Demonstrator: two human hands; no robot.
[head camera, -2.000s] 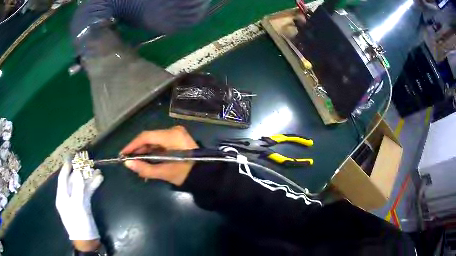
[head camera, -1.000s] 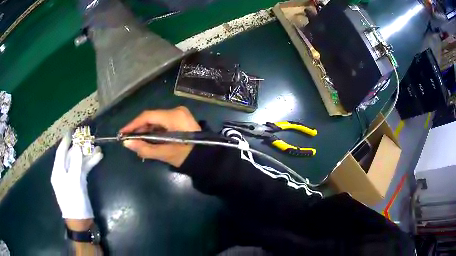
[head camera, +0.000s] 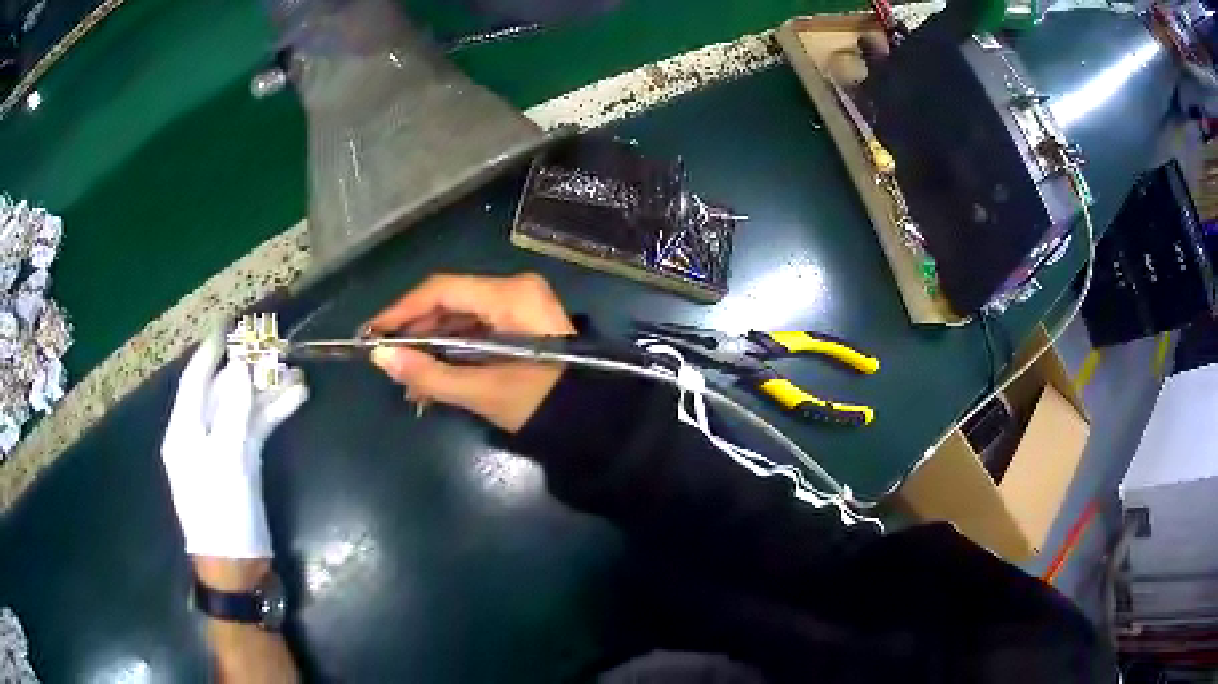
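Observation:
My left hand (head camera: 227, 448), in a white glove, holds a small white assembly with brassy metal bits (head camera: 258, 350) between its fingertips. My bare right hand (head camera: 468, 350) grips a thin metal rod, likely a soldering iron (head camera: 334, 346), like a pen. The rod's tip points left and meets the right side of the assembly; whether it touches is too small to tell. A grey cable (head camera: 748, 417) with white cord around it runs from the rod along my dark sleeve.
Grey extraction hood (head camera: 401, 147) stands just beyond my hands. Behind my right hand lie a dark tray of thin silvery pieces (head camera: 621, 221) and yellow-and-black pliers (head camera: 818, 350). A dark station (head camera: 948, 174) sits in cardboard at upper right. White parts (head camera: 30, 321) heap at left.
The view has shifted, so the bench items appear farther right. Both hands keep their grips, with the rod still at the assembly. A thin wisp, perhaps smoke, now shows above the tip.

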